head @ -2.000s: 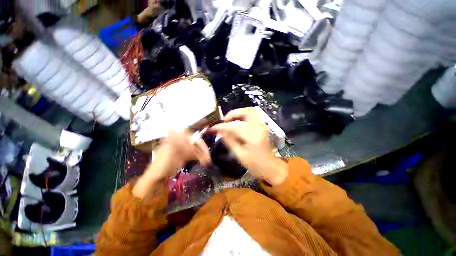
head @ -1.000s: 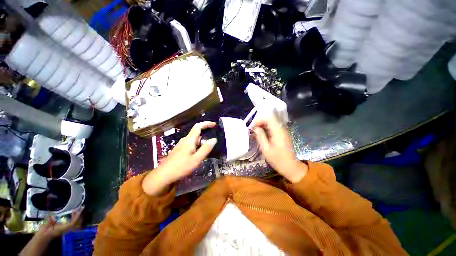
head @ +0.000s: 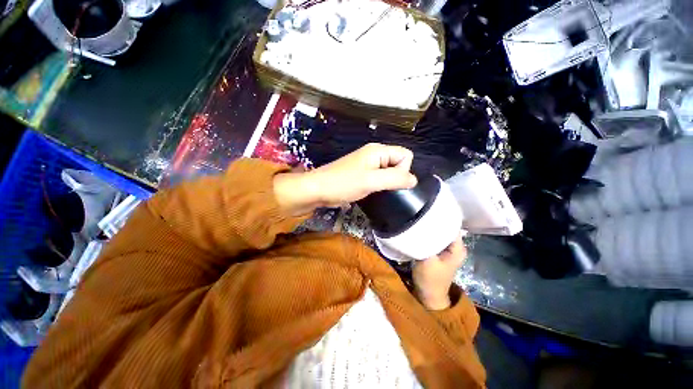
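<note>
A white round housing (head: 429,229) with a black inner shell (head: 397,207) in its open end is held in front of my chest. A white bracket (head: 484,199) sticks out to its right; it looks joined to the housing. My right hand (head: 441,272) grips the housing from below, its fingers partly hidden behind it. My left hand (head: 371,173) is curled like a fist at the upper rim of the black shell. I cannot tell whether it holds something small.
A cardboard carton (head: 342,96) full of small white pieces stands ahead. Small screws (head: 498,140) lie right of it. White brackets (head: 555,42) and stacked white housings (head: 646,213) are at the right. A blue crate (head: 36,163) with units is at lower left.
The view has swung left, bringing the crate into sight. My left hand has moved from beside the black shell to its upper rim and curled. My right hand has shifted under the housing.
</note>
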